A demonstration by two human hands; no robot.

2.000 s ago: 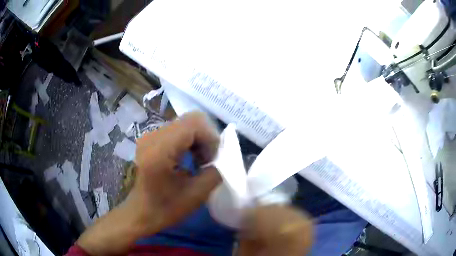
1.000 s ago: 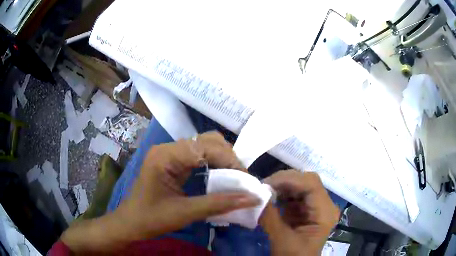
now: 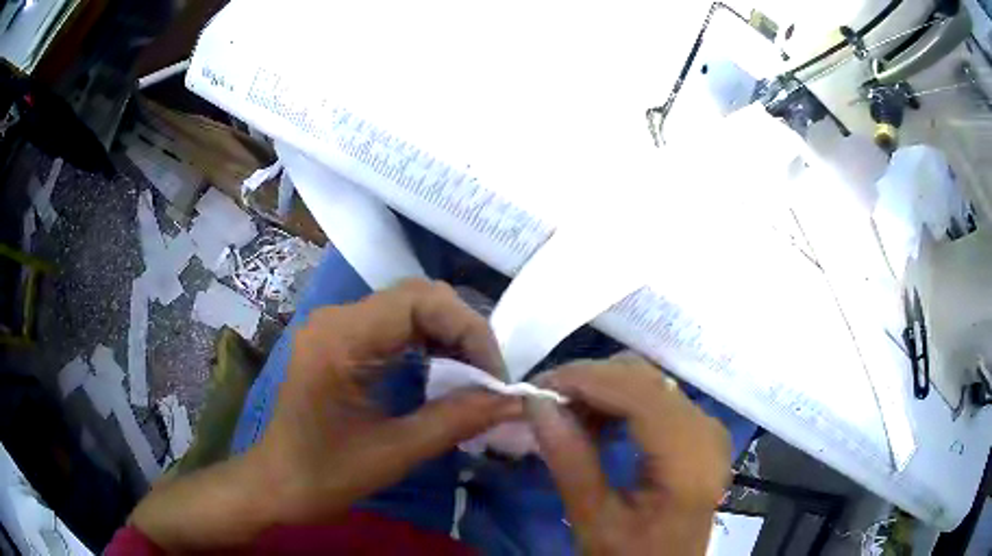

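My left hand [image 3: 370, 391] and my right hand [image 3: 631, 445] meet above my lap. Both pinch a small white fabric piece [image 3: 468, 380], its edge folded between thumbs and fingers. A longer white fabric strip [image 3: 566, 293] runs from the table edge down to behind my fingers; whether it joins the held piece is hidden. Another white strip [image 3: 348, 217] hangs below the table's front edge at the left.
The white table [image 3: 435, 119] has a printed scale along its front edge. The sewing machine [image 3: 800, 103] is at upper right. Black snips [image 3: 917, 342] lie at the right. White scraps [image 3: 223, 223] litter the floor at left.
The hands have drawn closer together, and the white piece, spread flat between them a second ago, is now folded and pinched edge-on. Since the earliest frame the view has shifted slightly.
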